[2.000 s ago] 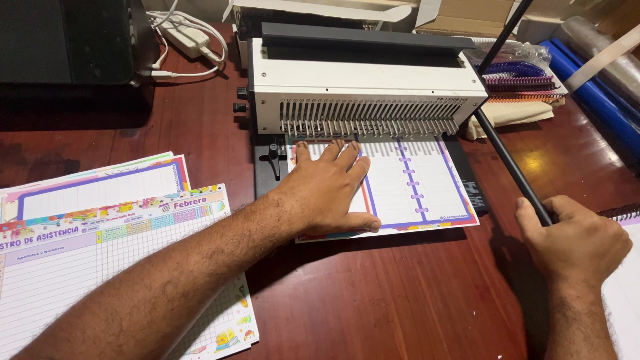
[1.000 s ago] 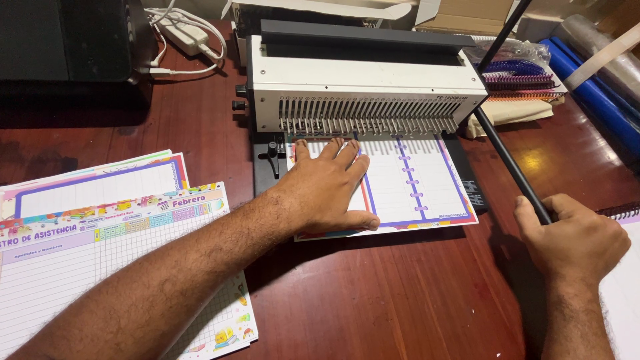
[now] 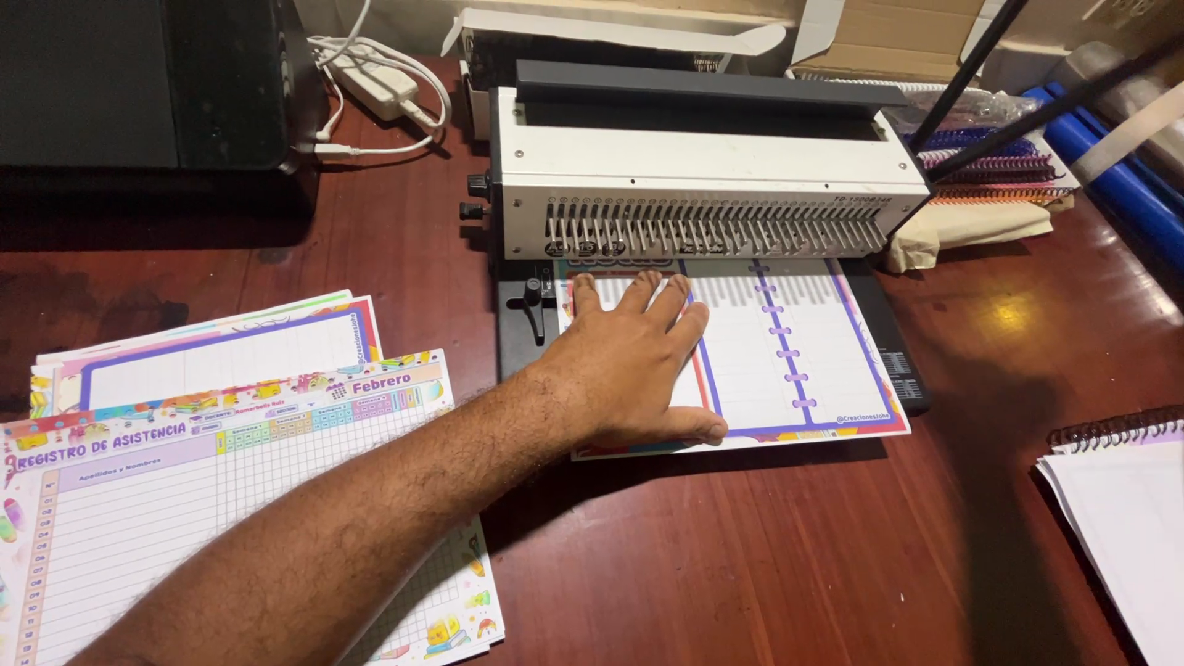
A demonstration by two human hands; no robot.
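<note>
My left hand (image 3: 638, 361) lies flat with fingers spread on a printed planner sheet (image 3: 749, 370), whose far edge is at the slot of a white and black binding punch machine (image 3: 712, 176). A row of metal pins shows along the machine's front, above the sheet. The machine's black lever (image 3: 1027, 120) stands raised at its right side and runs out of view at the upper right. My right hand is out of view. Printed attendance sheets (image 3: 139, 546) lie in a stack under and beside my left forearm.
A black device (image 3: 148, 120) stands at the far left beside a white power adapter (image 3: 375, 88). Coil spines (image 3: 999, 171) and blue rolls (image 3: 1119, 157) lie behind the machine at the right. A spiral-bound notebook (image 3: 1124, 518) is at the right edge, on the dark red wooden table (image 3: 703, 564).
The lever has swung up from its lowered position. My right hand, on the lever's end in the earlier frames, has left the view. My left hand stays on the sheet.
</note>
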